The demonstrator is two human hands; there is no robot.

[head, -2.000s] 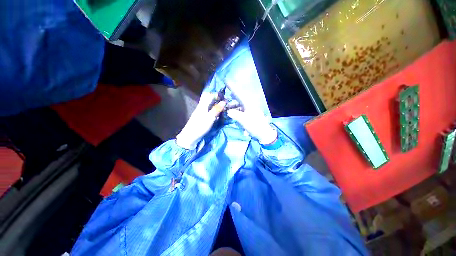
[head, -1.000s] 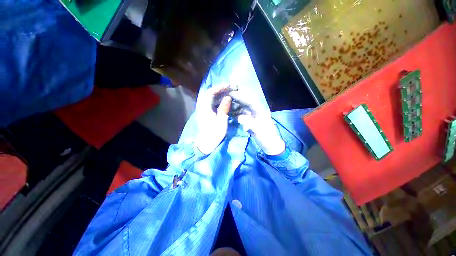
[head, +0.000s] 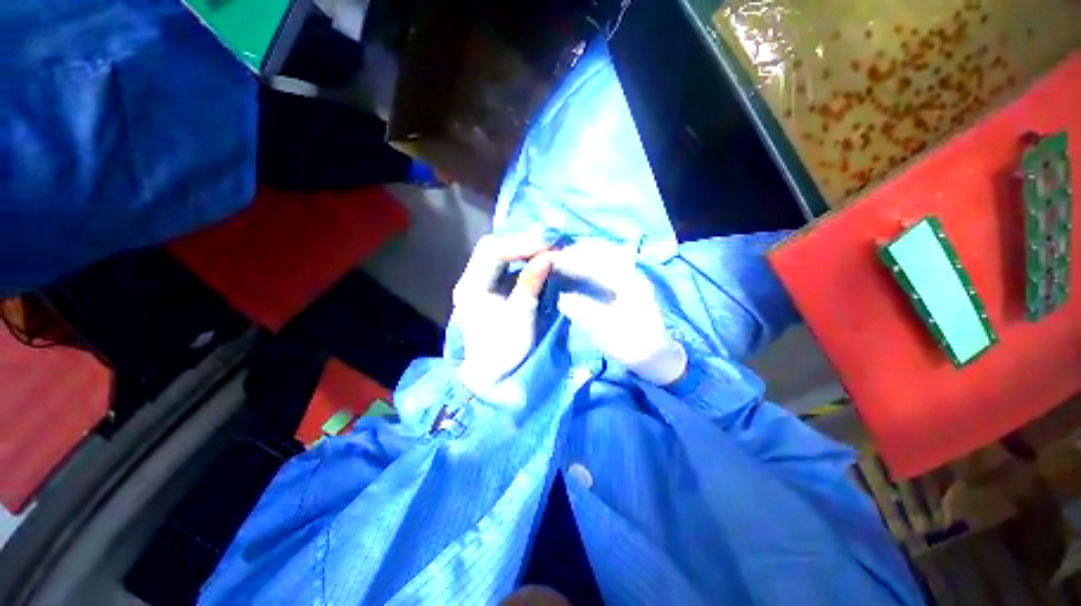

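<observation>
My left hand (head: pixel 498 310) and my right hand (head: pixel 611 305), in overexposed white gloves with some bare fingertips, meet over the lap. A small dark item (head: pixel 548 251) shows between their fingers. It is mostly hidden, and I cannot tell what it is or which hand holds it. A circuit board with a pale green strip on top (head: pixel 942 291) lies on the red mat (head: pixel 859 355) at the right. A second board with bare silvery squares (head: pixel 1047 225) lies beside it.
A tan sheet (head: pixel 830 107) under shiny film, with scattered orange-brown pieces (head: pixel 907 95), lies above the mat. A blue-smocked person (head: pixel 119 142) is at the upper left. A brown carton (head: pixel 486 101) stands ahead. Other red sheets (head: pixel 285 260) show at the left.
The hands have drawn closer together, and less of the dark item shows between the fingers. The view has shifted, so the mat and boards sit further right in the picture.
</observation>
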